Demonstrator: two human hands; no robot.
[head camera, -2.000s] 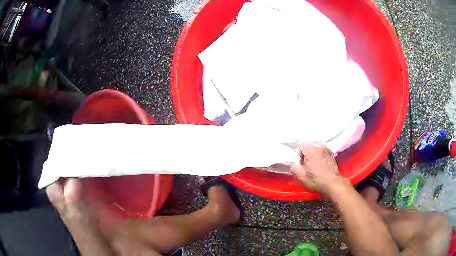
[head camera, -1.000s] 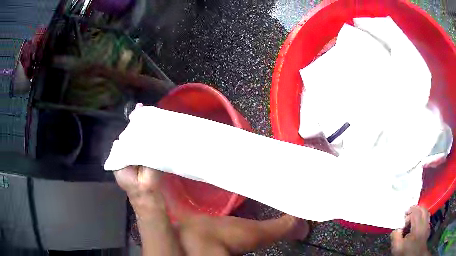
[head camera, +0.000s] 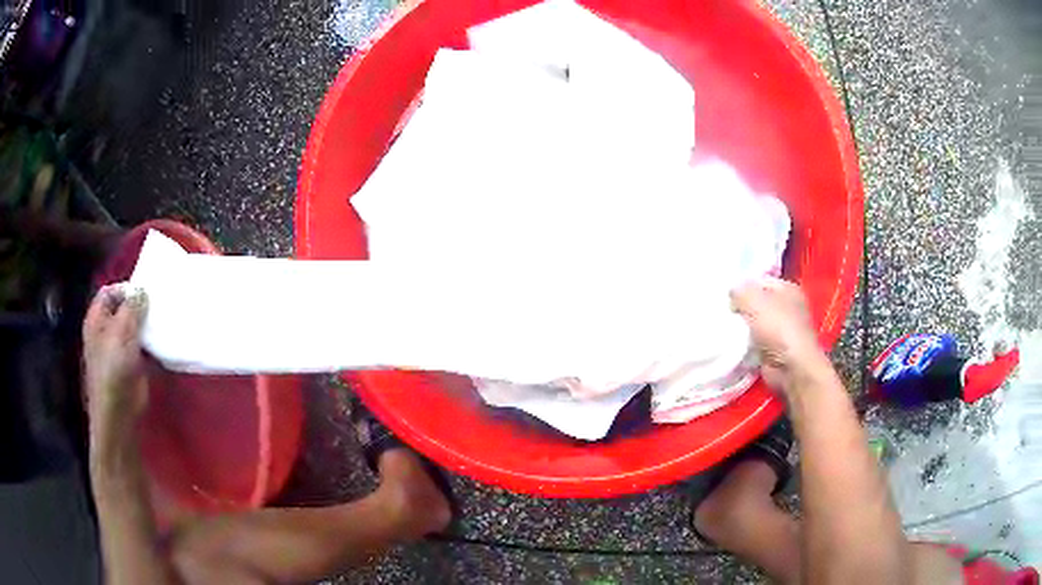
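A bright white garment (head camera: 537, 183) lies heaped in the large red basin (head camera: 825, 149). A long narrow part of it stretches out to the left, over the basin's rim. My left hand (head camera: 118, 326) holds the far end of this part, over the smaller basin. My right hand (head camera: 779, 323) grips the garment near the basin's right side. The white is overexposed, so folds hardly show, and my right fingertips are partly hidden.
A smaller dull red basin (head camera: 206, 440) stands at the left. A blue bottle with a red cap (head camera: 918, 368) lies on the floor at right. My legs and dark sandals flank the large basin's near edge. Dark objects fill the left edge.
The view has swung left and back to the right. My left hand now holds the cloth end higher by its edge. My right hand has moved up along the garment from the basin's near rim.
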